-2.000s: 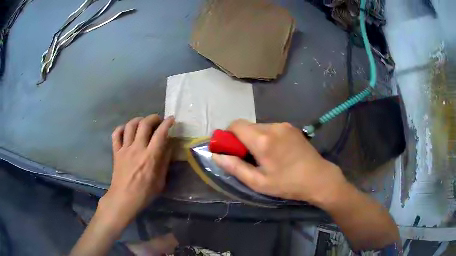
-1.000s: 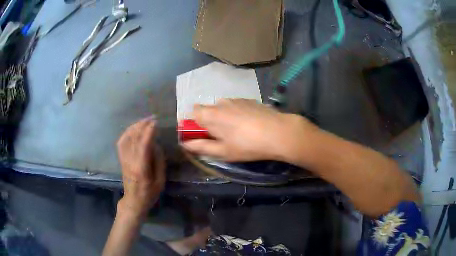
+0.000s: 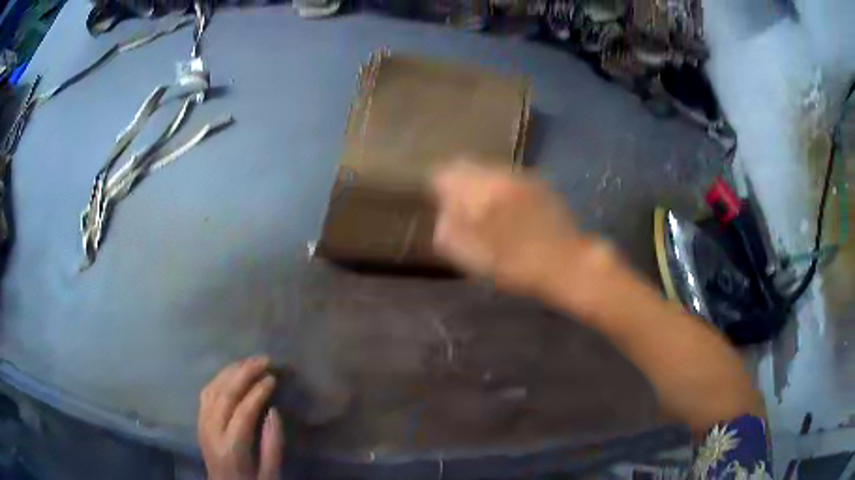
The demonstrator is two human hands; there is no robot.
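Note:
A stack of flat brown pocket pieces (image 3: 436, 112) lies on the grey pressing table. A darker brown piece (image 3: 375, 220) covers its near end. My right hand (image 3: 502, 225) is blurred over the right side of this darker piece; its fingertips are unclear, and I cannot tell whether it grips the fabric. My left hand (image 3: 239, 417) is at the table's near edge, lower left, fingers loosely bent and holding nothing visible. The iron (image 3: 717, 272), with red part and pale yellow edge, stands at the right, out of my hands. The pale template is not visible.
Cream-and-dark tie strips (image 3: 141, 159) lie on the table (image 3: 253, 197) at the left, running up to a small white object (image 3: 192, 77). Dark bundled pieces (image 3: 647, 37) line the far edge. A worn whitish surface (image 3: 778, 112) is at the right, with a black cord.
My right hand has let go of the iron, now at the right, and moved over the brown pieces. The pale template has gone from view. My left hand appears lower in the picture.

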